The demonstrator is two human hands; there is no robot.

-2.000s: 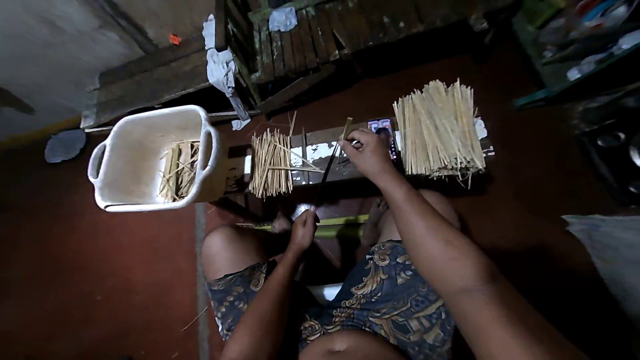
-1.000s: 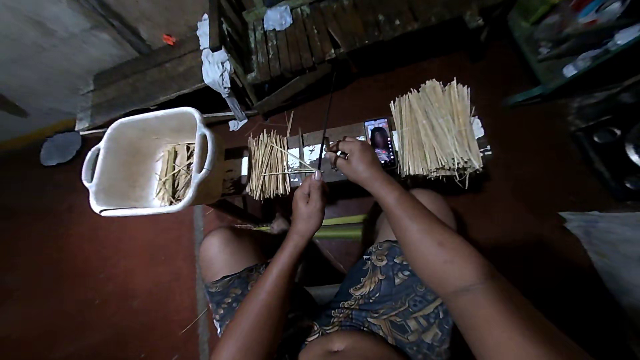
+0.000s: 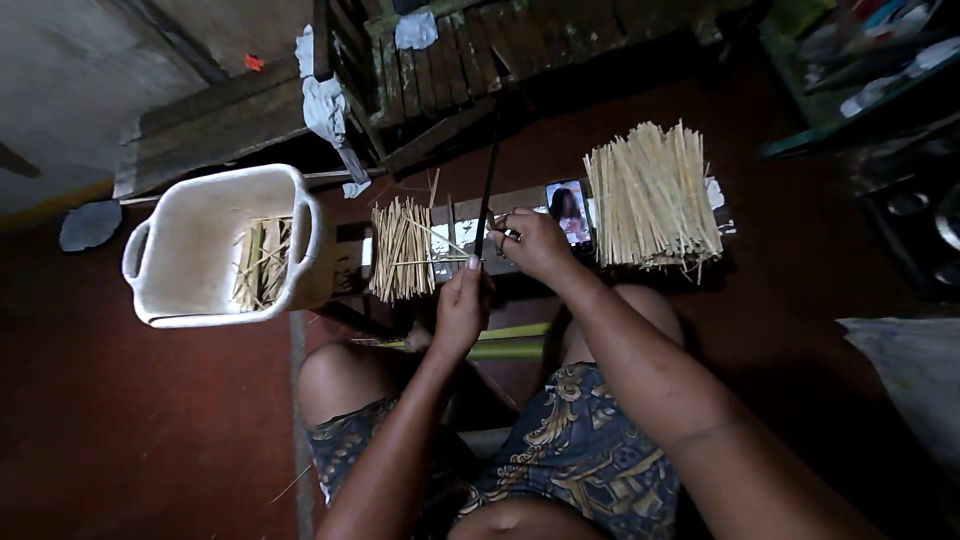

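My left hand (image 3: 463,304) is closed around the lower end of a long, thin dark blade (image 3: 489,176), its thumb at the base; the blade points away from me over the narrow bench (image 3: 525,201). Just right of the blade, my right hand (image 3: 517,240) has its fingers curled on a small brown piece (image 3: 492,219), partly hidden. A loose pile of thin split sticks (image 3: 401,251) lies on the bench to the left, with a few sticks reaching towards my left hand. A larger stack of pale sticks (image 3: 652,199) is at the right, beside a phone (image 3: 568,214) with a lit screen.
A white plastic tub (image 3: 217,180) with sticks and strips in it stands at the left. Green strips (image 3: 510,350) lie below the bench between my legs. Beyond are a slatted wooden bench (image 3: 450,67) and cloths (image 3: 325,109). A stove (image 3: 919,217) is at the far right.
My left hand has moved up towards the bench, and the blade now stretches away from me past its far edge. My right hand has shifted slightly left and down, uncovering the phone.
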